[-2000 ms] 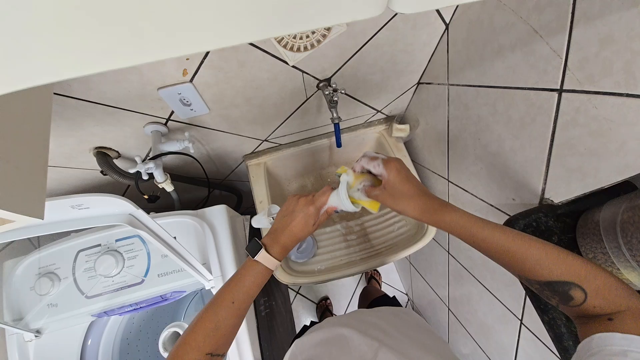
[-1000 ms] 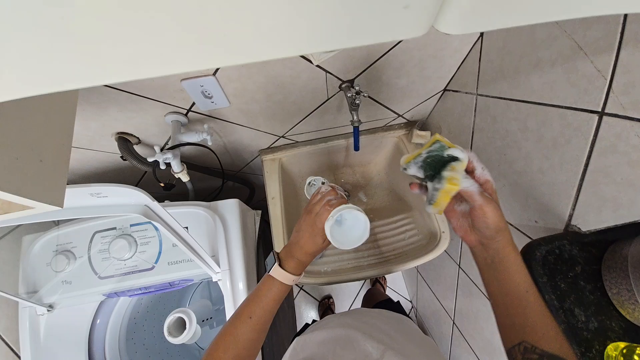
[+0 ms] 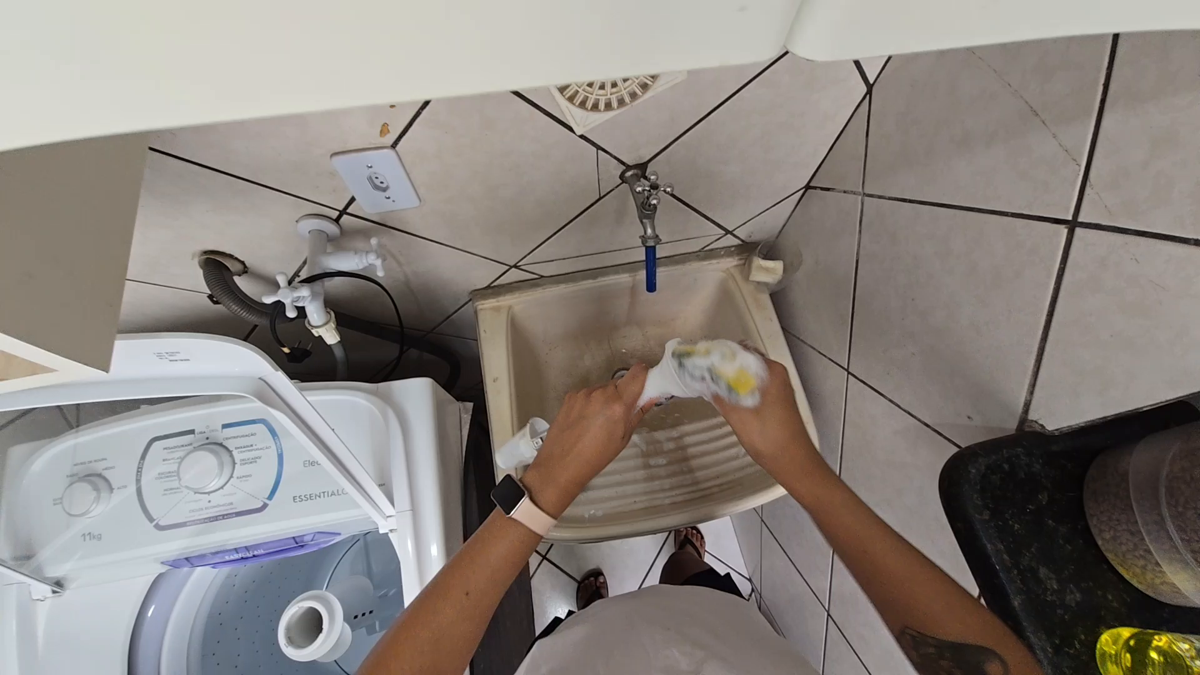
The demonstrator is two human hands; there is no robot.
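My left hand [image 3: 595,431] grips a white plastic piece [image 3: 663,377], probably a cup or tube, over the beige laundry sink [image 3: 797,412]. Against its right end my right hand [image 3: 771,410] presses a soapy yellow and green sponge [image 3: 736,375], with foam covering much of it. Another white plastic part [image 3: 522,443] lies at the sink's left rim, beside my left wrist. The metal faucet [image 3: 647,206] with a blue spout tip is above the basin; no water is seen running. My fingers and the foam hide part of the held piece.
An open top-load washing machine [image 3: 427,450] stands left of the sink, below white valves [image 3: 305,295] and a grey hose [image 3: 234,291]. At right, a dark stone counter [image 3: 1022,525] holds a clear container [image 3: 1144,516] and a yellow liquid bottle [image 3: 1148,652]. A pale surface [image 3: 422,56] crosses the top.
A second ago the sponge was held away to the right of the white piece, whose round opening faced up. Now my right hand has moved left and the sponge is against the piece.
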